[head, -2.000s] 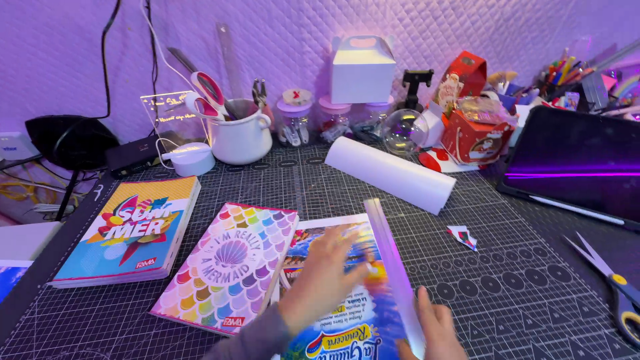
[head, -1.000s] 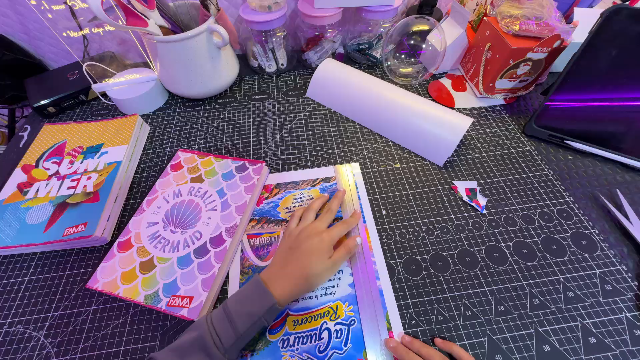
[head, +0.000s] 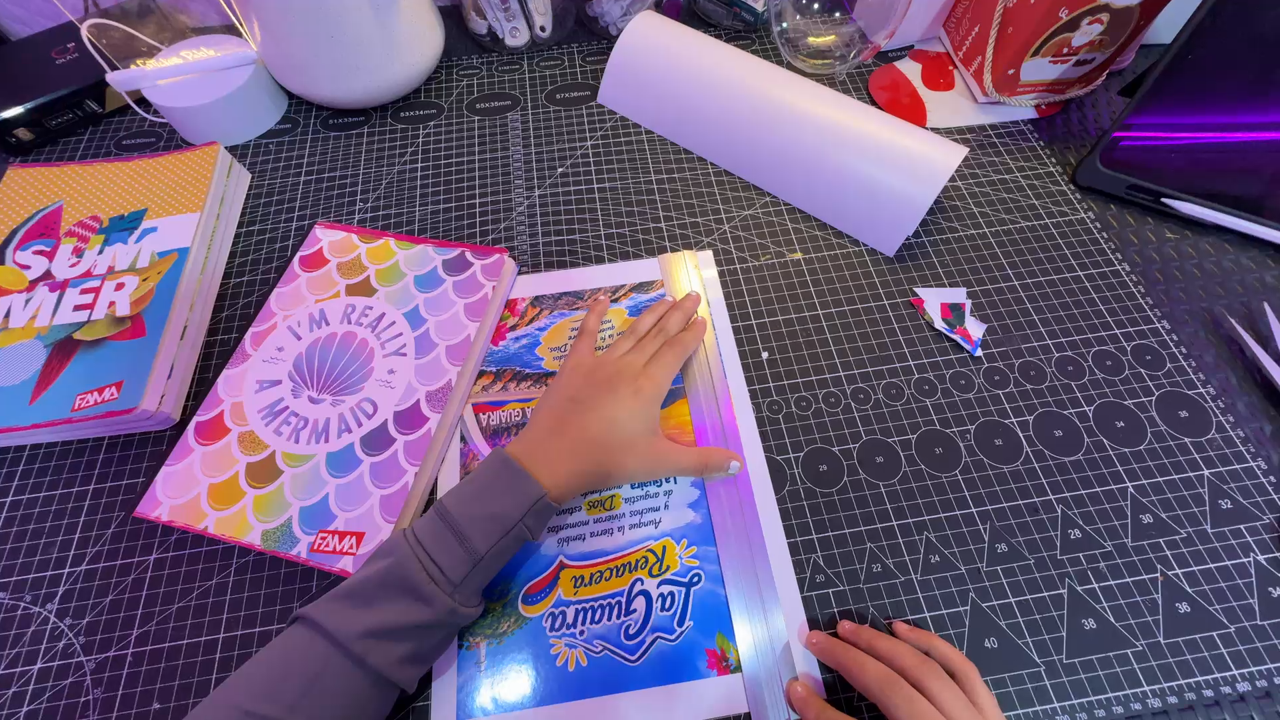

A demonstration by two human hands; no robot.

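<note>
A glossy printed sheet (head: 600, 640) with white margins lies on the black cutting mat, its lettering upside down to me. A metal ruler (head: 745, 560) runs lengthwise along the sheet's right side. My left hand (head: 610, 410) presses flat across the print, fingertips and thumb on the ruler, fingers spread. At the bottom right, my right hand (head: 890, 670) rests with fingers on the lower right edge of the sheet and the mat; part of it is cut off by the frame, and I cannot tell whether it holds anything. A mermaid-scale notebook (head: 330, 400) lies under my left forearm's side, left of the sheet.
Around lie a summer notebook (head: 90, 300), a curled white sheet (head: 780, 130), a printed paper scrap (head: 950, 318), scissors (head: 1255, 350) at the right edge and a dark tablet (head: 1200, 120). A white mug (head: 345, 50) and a red Christmas box (head: 1060, 50) stand behind.
Since two seconds ago the ruler has come to lie flatter along the sheet's right margin, with my left hand pressed on it. My right hand has moved down toward the sheet's lower corner. The view has moved closer.
</note>
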